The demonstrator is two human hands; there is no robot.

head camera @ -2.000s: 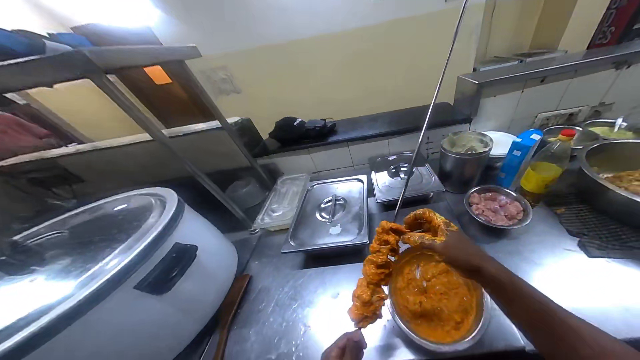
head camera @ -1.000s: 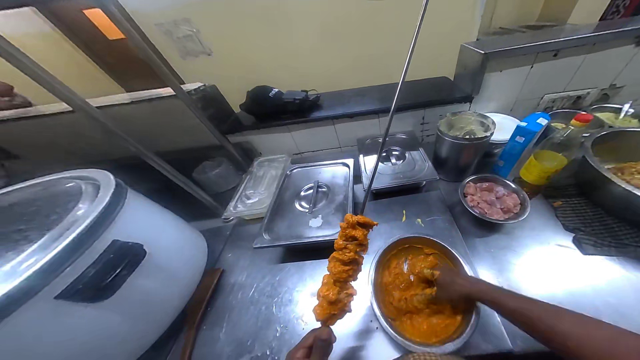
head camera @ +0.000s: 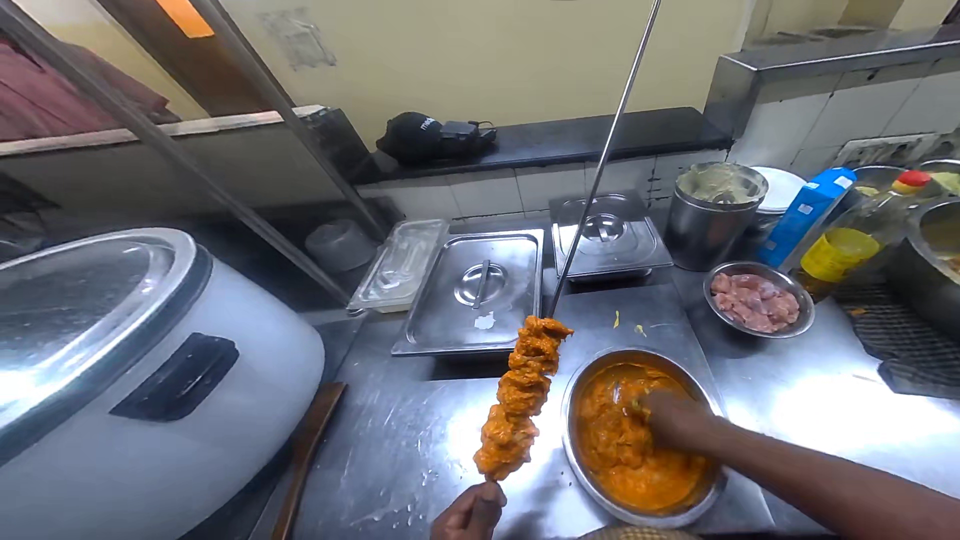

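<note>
My left hand (head camera: pixel 471 511), at the bottom edge, grips the lower end of a long metal skewer (head camera: pixel 609 154). Just above the fingers, several pieces of orange marinated meat (head camera: pixel 521 397) are threaded on it; the bare rod rises past them to the top of the view. My right hand (head camera: pixel 671 420) is down in a steel bowl (head camera: pixel 574 450) of orange marinade and meat (head camera: pixel 630 457). Its fingertips are sunk in the mix, so whether they hold a piece is hidden. Behind that bowl to the right, a smaller steel bowl holds raw pale meat (head camera: pixel 754 301).
A large white cooker (head camera: pixel 262 360) and a wooden paddle (head camera: pixel 311 457) are at left. Lidded steel pans (head camera: pixel 517 251) stand behind the skewer. A steel canister (head camera: pixel 705 221), a blue carton (head camera: pixel 806 214), an oil bottle (head camera: pixel 840 251) and a large pot (head camera: pixel 930 247) line the right.
Two seconds ago my right hand was at the top of the skewered meat, over the bowl's rim; now it is down in the bowl. The skewer stays in my left hand.
</note>
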